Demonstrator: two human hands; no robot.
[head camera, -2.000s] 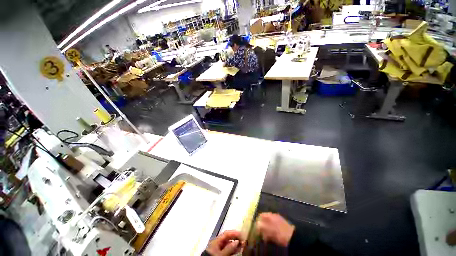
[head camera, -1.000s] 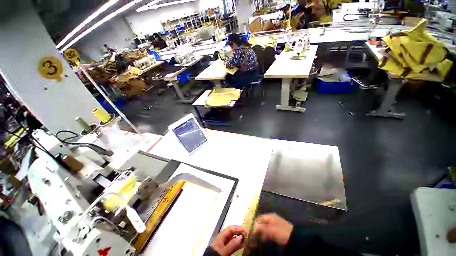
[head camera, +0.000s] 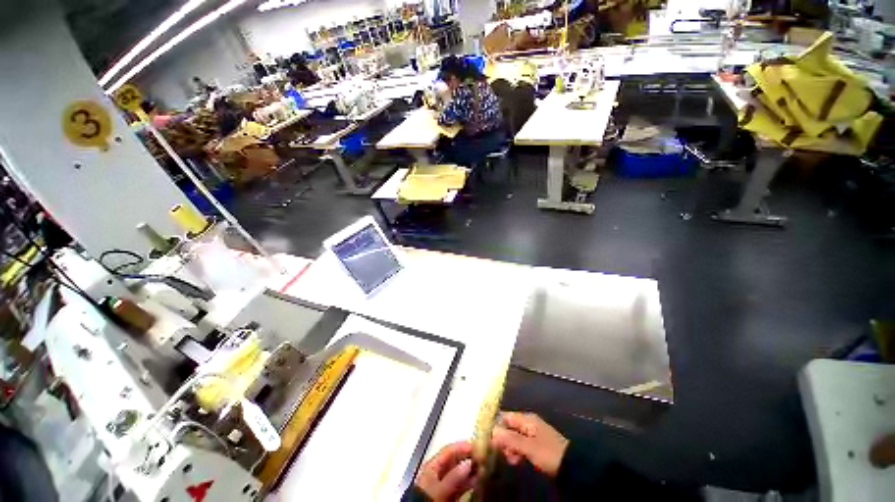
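My left hand and my right hand are close together at the bottom centre, by the front edge of the white table. Their fingers are bent and nearly meet. A small dark thing seems to be at the left fingertips, but it is too small and blurred to name. I cannot tell what the right fingers hold. The white sewing template with a dark border lies left of my hands. The orange-yellow clamp bar lies along it, beside the white pattern sewing machine head.
A control screen stands on the white tabletop. A grey metal side plate lies beyond it at the right. Thread cones stand behind the machine. A white table corner is at the right. A person sits at a far table.
My right hand has moved in closer to my left hand and its fingers look more still. The view has shifted slightly, so the surroundings sit a little higher and further left.
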